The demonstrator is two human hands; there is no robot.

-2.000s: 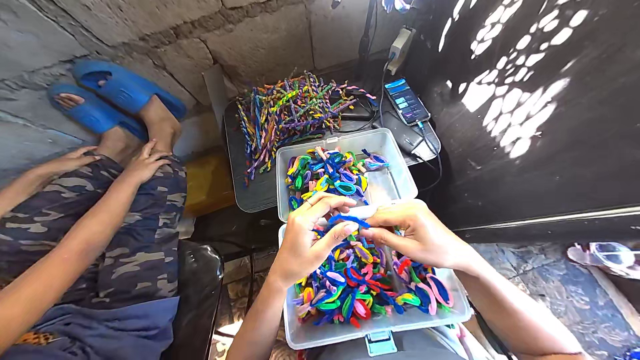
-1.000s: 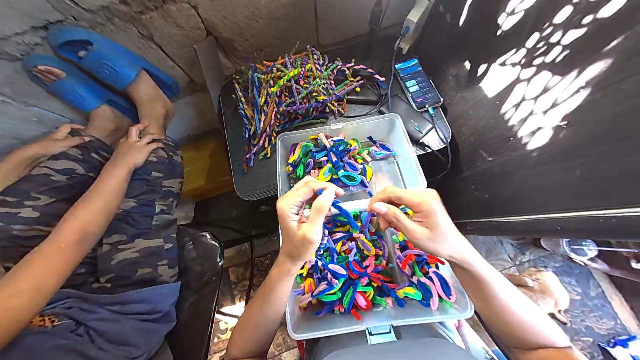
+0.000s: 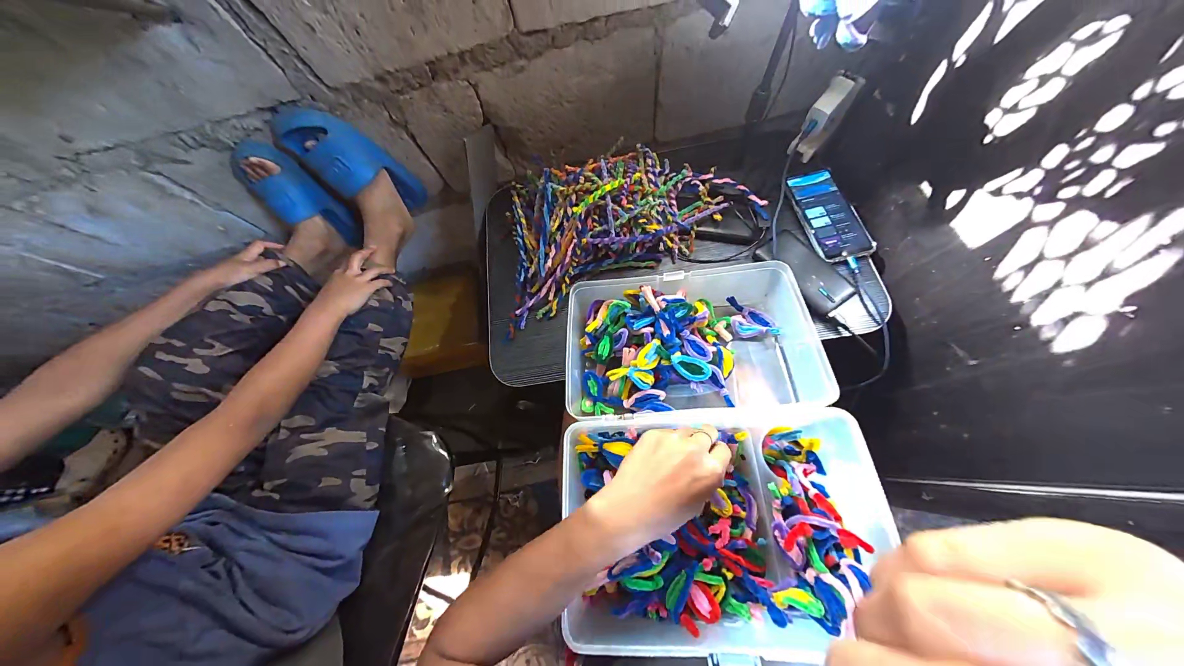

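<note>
An open, hinged clear plastic box (image 3: 837, 425) holds many looped, twisted fuzzy pipe cleaners (image 3: 671, 578) in its divided near half and more pipe cleaner loops (image 3: 689, 356) in its far half. Over the larger near compartment is my left hand (image 3: 671, 476), fingers bent down among the pieces; whether it grips one is hidden. My right hand (image 3: 1008, 592), blurred and close to the camera, is at the lower right beside the box, fingers curled, with a ring on one finger. What it may hold cannot be seen.
Behind the box, long twisted pipe cleaners (image 3: 610, 217) lie piled on a dark ridged tabletop (image 3: 527, 356). A phone (image 3: 830, 215) with a cable lies to their right. Another person (image 3: 305, 379) in blue slippers sits at left, beside a block wall (image 3: 573, 83).
My hands were together over the box holding a blue piece. They have parted: the left is down in the near compartment, the right out to the lower right. The view has shifted.
</note>
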